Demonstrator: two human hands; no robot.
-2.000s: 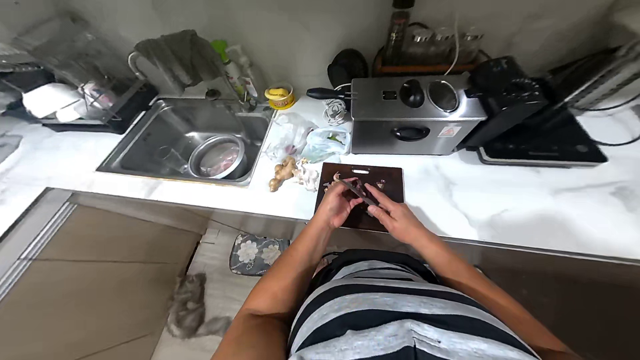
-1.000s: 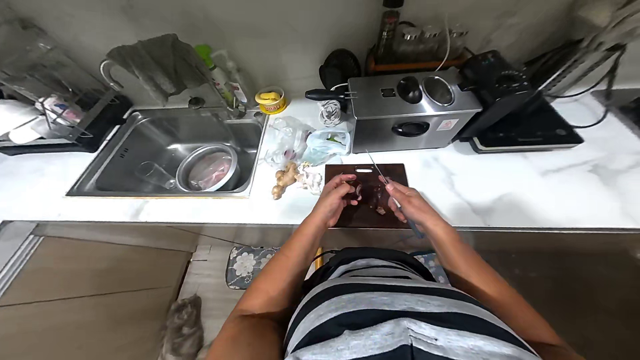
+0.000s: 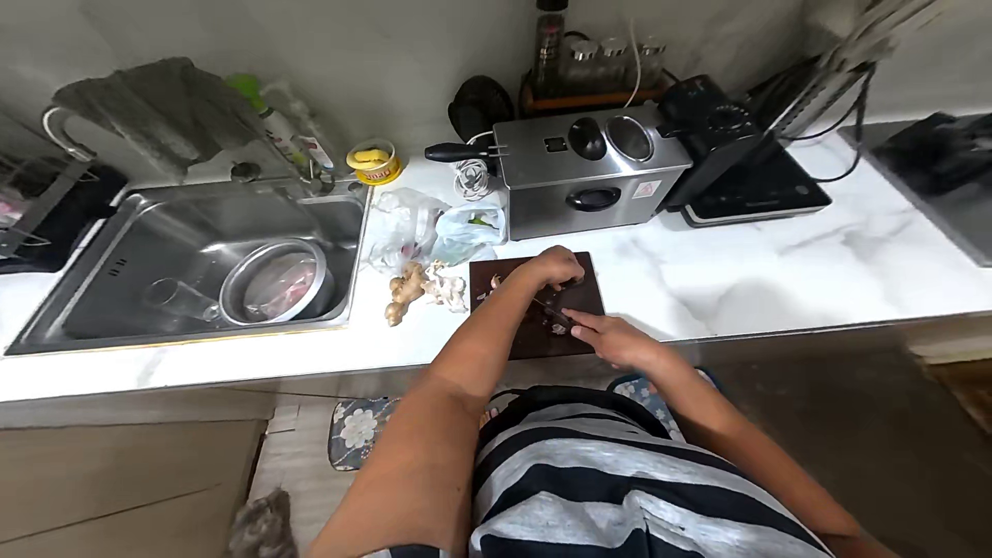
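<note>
A dark brown cutting board (image 3: 535, 341) lies at the counter's front edge. My left hand (image 3: 556, 267) is over its upper right part, fingers curled downward; what lies under them is hidden. My right hand (image 3: 608, 335) holds a knife (image 3: 552, 310) low over the board, its blade pointing up and left. Small pieces that look like peeled garlic or shallot (image 3: 558, 328) lie below the blade, with more bits at the board's left side, partly behind my left forearm. Ginger root (image 3: 404, 292) and pale garlic-like bulbs or skins (image 3: 446, 287) rest left of the board.
Clear plastic bags (image 3: 407, 229) lie behind the ginger. A steel appliance (image 3: 593, 174) stands behind the board, a black induction cooker (image 3: 759, 198) to its right. The sink (image 3: 194, 232) at left holds a metal bowl (image 3: 232, 291) with bagged meat and a glass. A cat (image 3: 263, 527) is on the floor.
My left hand has moved from the board's left side to its upper right. My right hand's knife, raised a second ago, is now low over the board.
</note>
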